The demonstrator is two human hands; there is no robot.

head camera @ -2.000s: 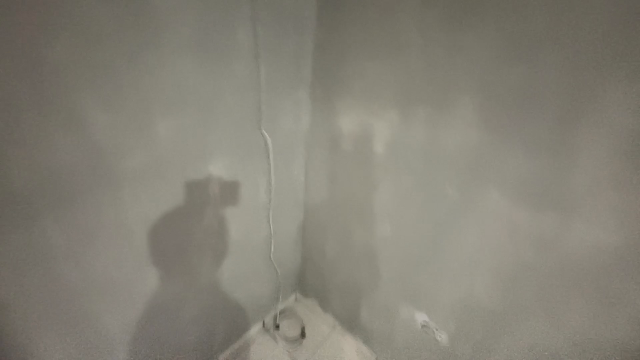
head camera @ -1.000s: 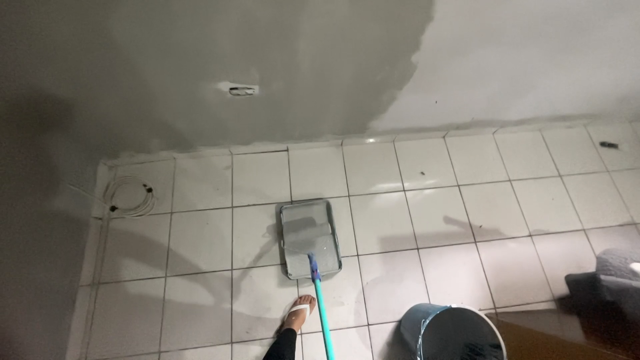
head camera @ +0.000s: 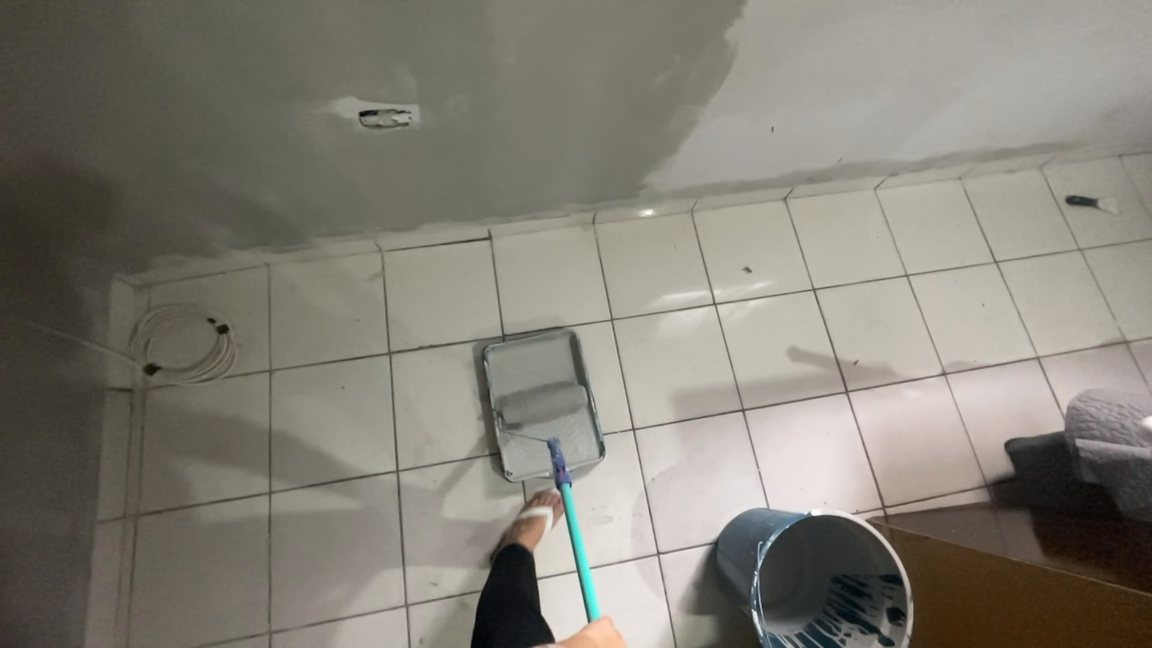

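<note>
At the bottom edge, what looks like my left hand [head camera: 596, 634] is closed around a turquoise pole [head camera: 579, 549]; only part of the hand shows. My right hand is out of view. A paint roller [head camera: 543, 405] with a grey-coated sleeve, joined to the pole by a purple handle [head camera: 559, 463], lies across the paint tray [head camera: 589, 450], which holds grey paint. The tray rests on the tiled floor beyond a foot in a white flip-flop [head camera: 537, 515]. Grey covers the left part of the wall [head camera: 558, 108], while its right part is lighter.
A paint-streaked bucket [head camera: 738, 549] stands at lower right beside a brown panel [head camera: 1017, 576]. Coiled white cable [head camera: 184, 382] lies in the left corner. There is a recessed wall box [head camera: 387, 118], a scraper [head camera: 1086, 202] at far right and a grey covered object [head camera: 1111, 450].
The view has swung down from the wall corner to the floor. Since one second ago, part of a hand on the pole has come into view, and the roller shows clearly in the tray.
</note>
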